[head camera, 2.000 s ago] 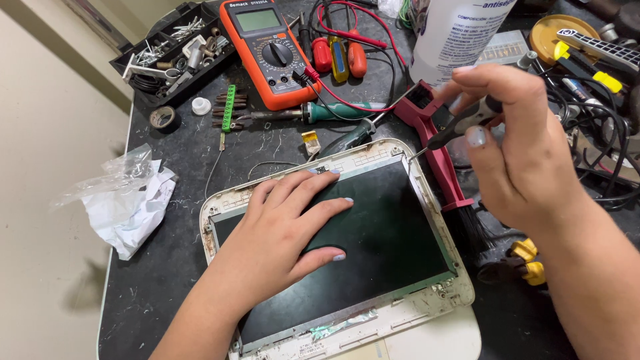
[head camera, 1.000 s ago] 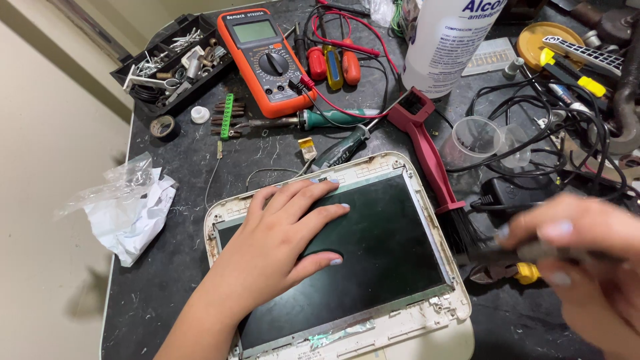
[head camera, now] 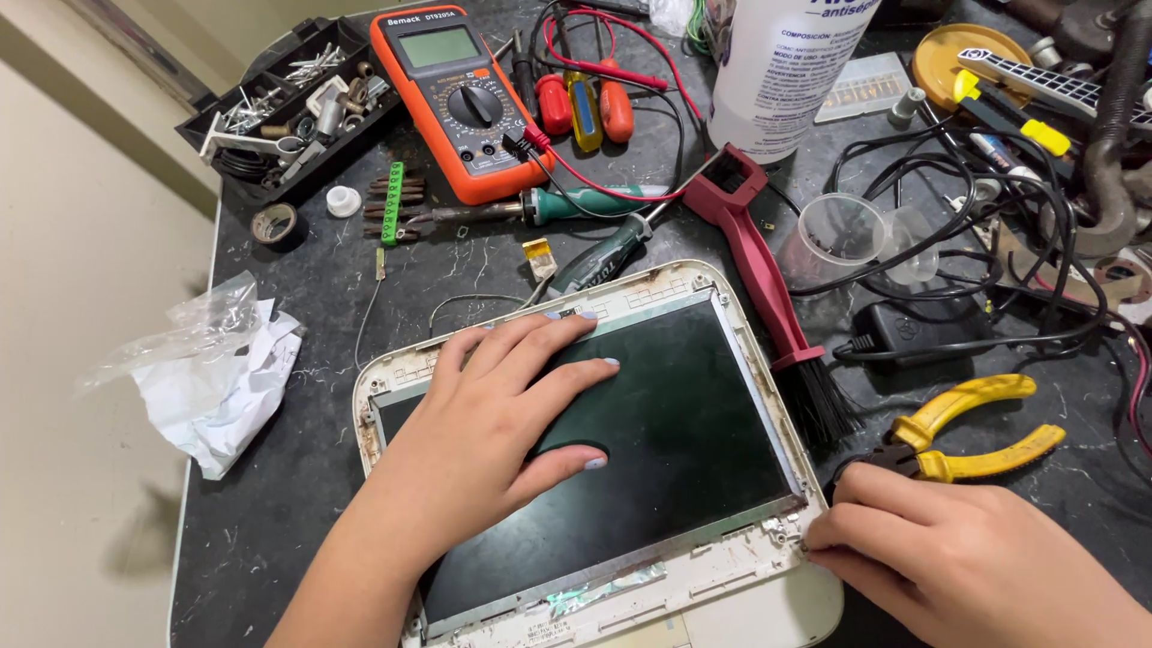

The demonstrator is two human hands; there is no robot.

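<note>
My left hand lies flat with spread fingers on the dark LCD panel of a white laptop lid. My right hand is at the lid's lower right corner, thumb and forefinger pinched together at the frame's edge; whether something small is between them cannot be told. Yellow-handled pliers lie just above the right hand, their jaws partly hidden. A red-handled brush with black bristles rests along the lid's right side. A green-handled screwdriver lies against the top edge.
An orange multimeter with leads, several screwdrivers and a soldering iron lie behind the lid. Back right stand an alcohol bottle, a clear plastic cup and tangled black cables. At left are a hardware tray and crumpled paper.
My right hand has gone from the lid's upper right corner, where it held a dark-handled tool, down to the lower right corner. My left hand has stayed on the panel.
</note>
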